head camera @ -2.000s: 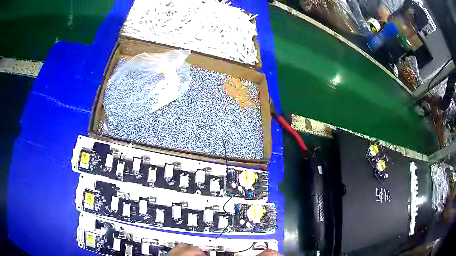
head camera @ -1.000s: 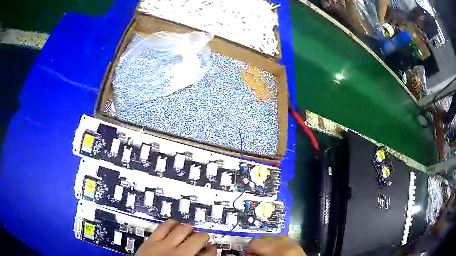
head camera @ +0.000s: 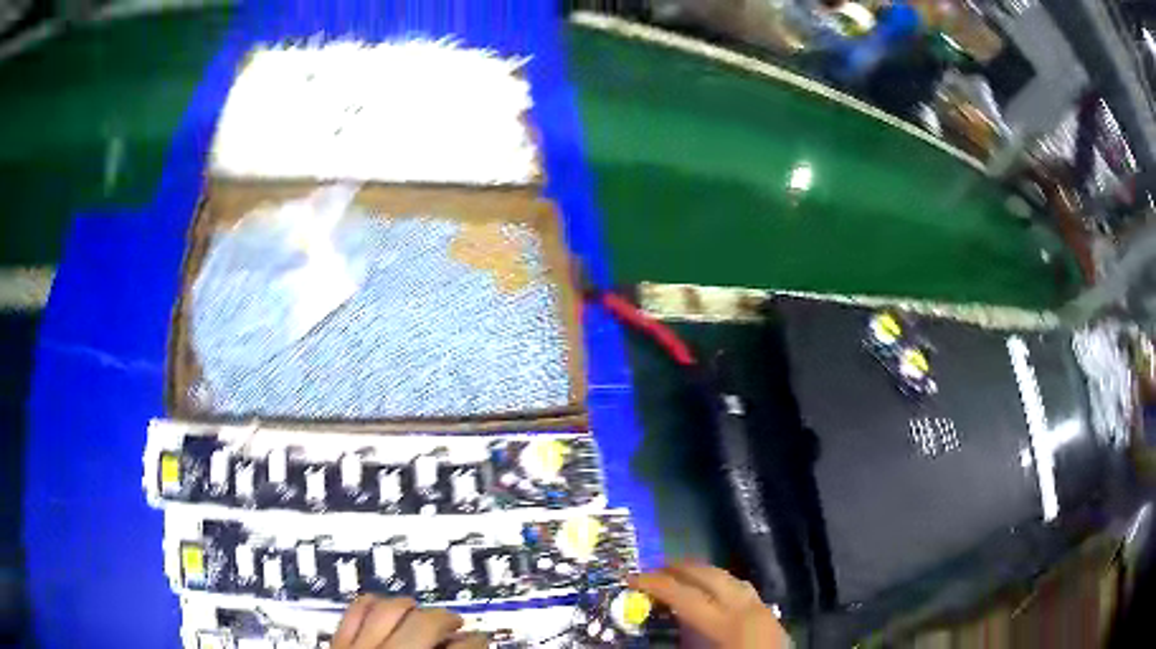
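Observation:
Three white base strips with black circuit boards lie in rows: the far board (head camera: 317,477), the middle board (head camera: 342,564) and the nearest board (head camera: 558,621), cut off by the bottom edge. Each shows a yellow-topped part at its right end. My left hand (head camera: 403,624) is over the nearest strip's middle, fingers bent, partly out of frame. My right hand (head camera: 716,611) is at that strip's right end, fingertips beside the yellow-topped part. Blur and the frame edge hide both grips.
A shallow carton of screws (head camera: 418,342) with a clear bag (head camera: 317,273) stands behind the boards; a carton of white sticks (head camera: 380,114) is beyond it. Red-handled cutters (head camera: 653,327) and a thick black tool (head camera: 748,494) lie right, beside a black crate (head camera: 887,482) bearing small yellow-topped boards (head camera: 903,353).
The camera view has turned, so the cartons and boards appear further left and lower. My right hand now shows more fully, with its fingers at the nearest board's right end.

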